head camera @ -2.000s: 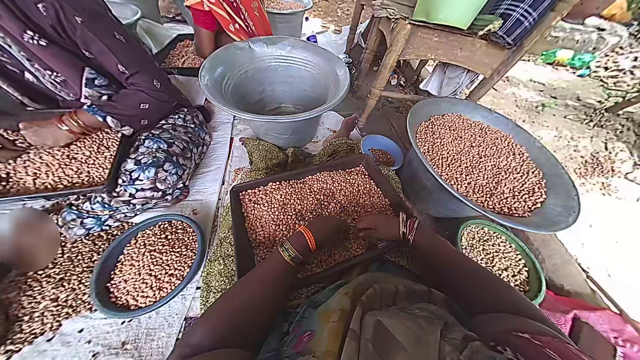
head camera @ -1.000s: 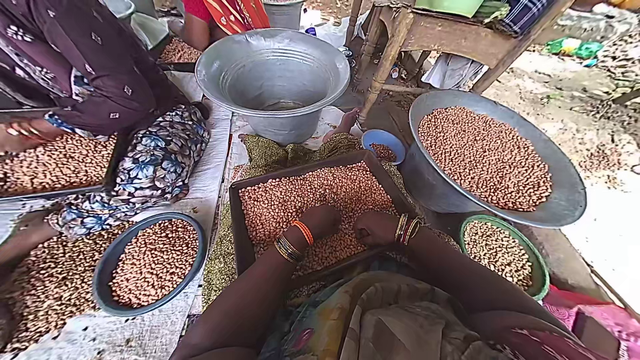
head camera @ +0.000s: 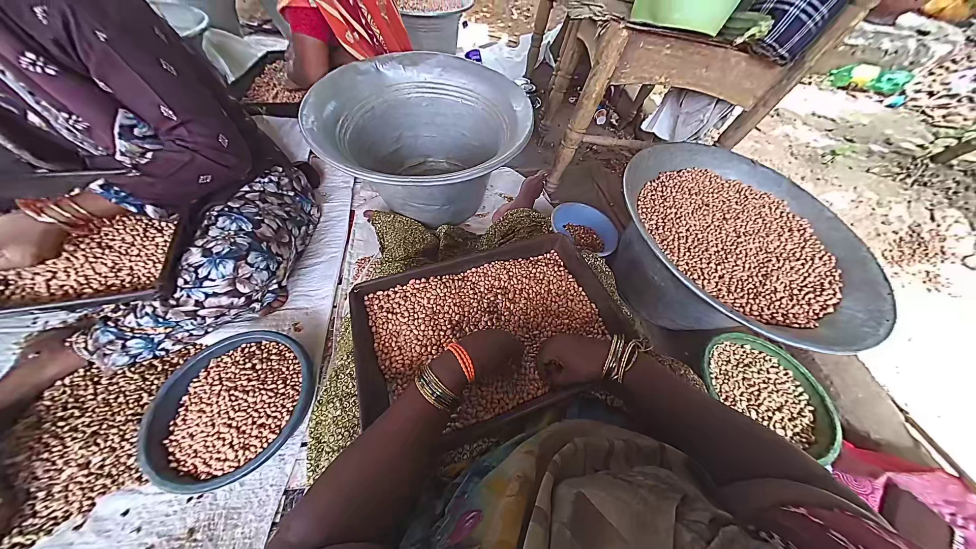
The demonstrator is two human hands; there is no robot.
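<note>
A dark rectangular tray point(head camera: 457, 268) filled with reddish-brown nuts or seeds point(head camera: 488, 297) lies tilted across my lap. My left hand point(head camera: 492, 354), with orange and gold bangles at the wrist, rests on the nuts near the tray's middle. Just to its right, my right hand point(head camera: 576, 360), also with gold bangles, touches the nuts near the tray's right side. Both hands have curled fingers; whether any nuts are between the fingertips is hidden. A small blue bowl point(head camera: 598, 217) with a few nuts sits beyond the tray's far right corner.
A big metal basin point(head camera: 415, 160) stands beyond the tray. At right are a wide metal basin point(head camera: 862, 305) of nuts and a green basin point(head camera: 831, 427). A grey-blue tub point(head camera: 149, 438) is at left, near a seated co-worker point(head camera: 160, 114) with another tray. Behind stands a wooden table point(head camera: 679, 69).
My left hand has shifted slightly from two seconds ago, and my right hand has moved a little over the nuts. At left, the co-worker's arm has changed position.
</note>
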